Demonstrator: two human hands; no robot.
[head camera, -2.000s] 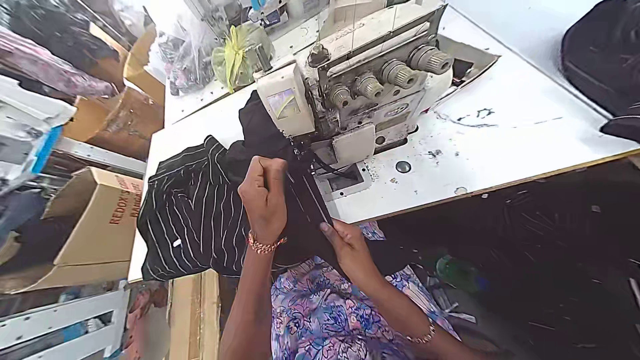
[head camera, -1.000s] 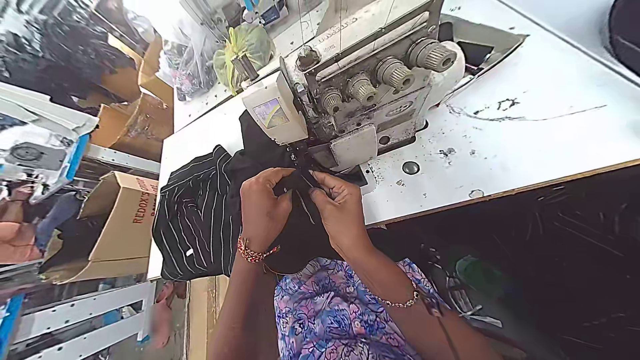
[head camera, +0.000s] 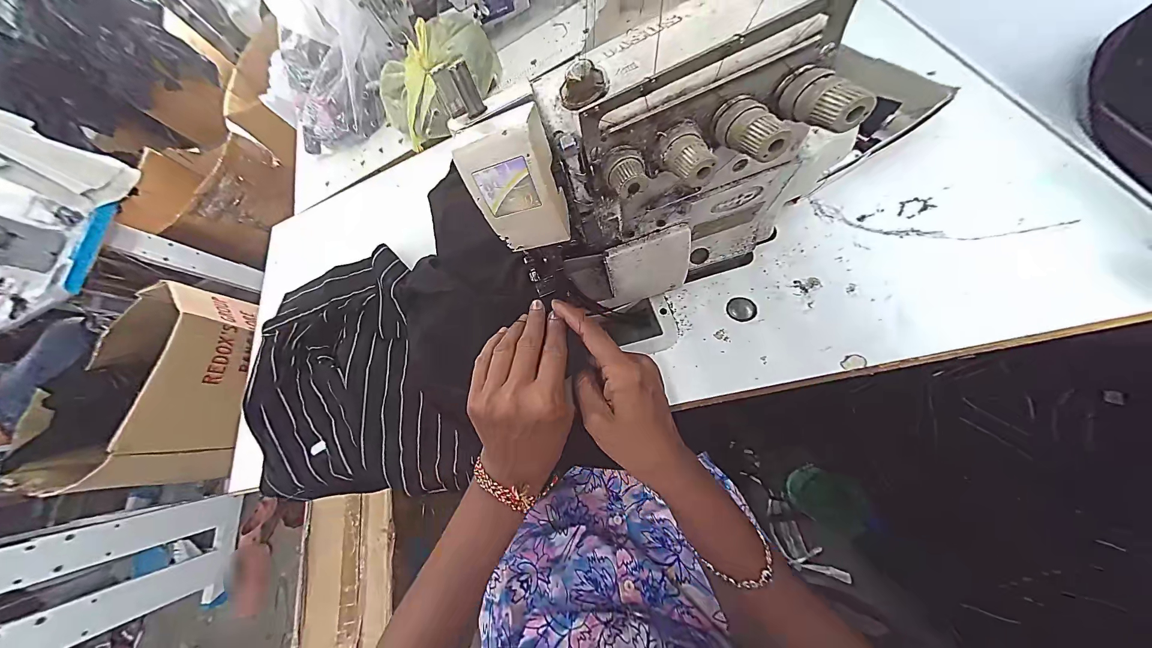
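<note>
An overlock sewing machine (head camera: 684, 153) stands on the white table, its presser foot (head camera: 542, 274) just beyond my fingertips. Black fabric (head camera: 459, 315) lies under and left of the foot, joined by or lying against a black garment with white stripes (head camera: 360, 396). My left hand (head camera: 522, 391) rests flat on the black fabric, fingers extended toward the foot. Beside it, my right hand (head camera: 625, 405) has its index fingertip near the foot and its thumb bent in at the fabric. Whether the right fingers pinch the cloth is hidden.
An opened cardboard box (head camera: 180, 387) stands left of the table (head camera: 900, 297). Behind the machine head are a yellow-green plastic bag (head camera: 432, 81) and a clear bag (head camera: 337, 72). Loose thread (head camera: 945, 229) lies on the tabletop at right. A dark object (head camera: 1125, 99) sits at the far right.
Two seconds ago my left hand was a fist and my right hand lay lower on the fabric. Both came together near the presser foot; since then the left fingers have straightened flat.
</note>
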